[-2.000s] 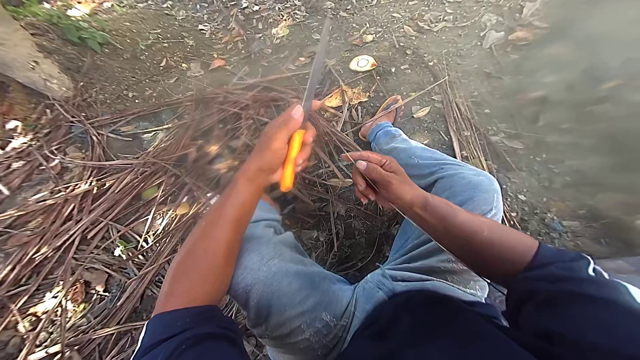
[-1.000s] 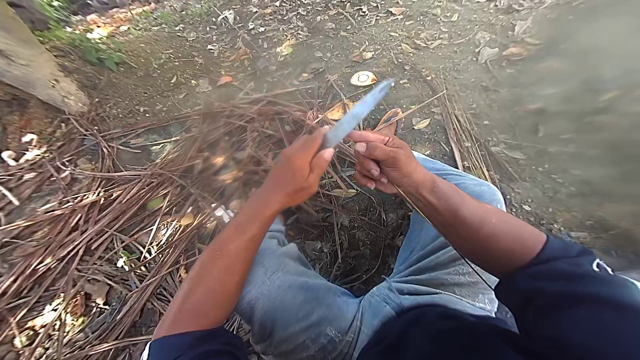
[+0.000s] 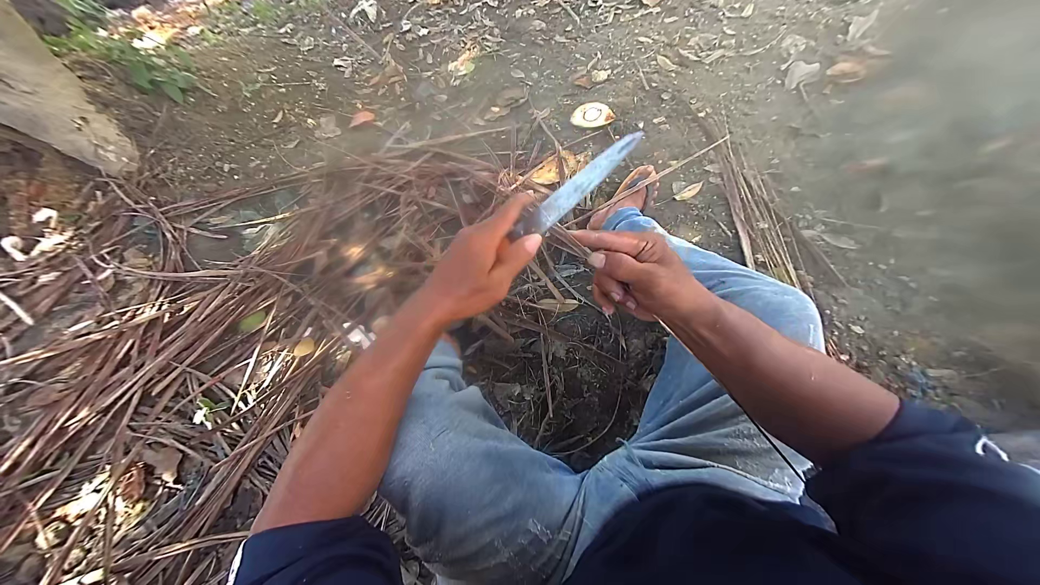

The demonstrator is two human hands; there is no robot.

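Note:
My left hand (image 3: 479,264) is closed around a knife (image 3: 581,183), whose handle is hidden in the fist. Its blade slants up to the right, with the flat side catching light. Just right of the blade's base, my right hand (image 3: 642,272) pinches a thin, dark plant strip (image 3: 760,431) between thumb and forefinger. That strip trails down along the right forearm toward the lap. Whether the blade touches it cannot be told. Both hands are above the gap between the bent legs.
Dry brown palm-like strips (image 3: 187,325) lie heaped on the left, and a smaller bundle (image 3: 743,203) lies beyond the right knee. A pale cut piece with a ring mark (image 3: 592,114) rests on the dirt ahead. A wooden trunk or board (image 3: 61,89) stands upper left.
Two seconds ago the knife pointed upward with its orange handle showing; its blade has since tilted right, near my right hand. The trailing strip shows in the later frames.

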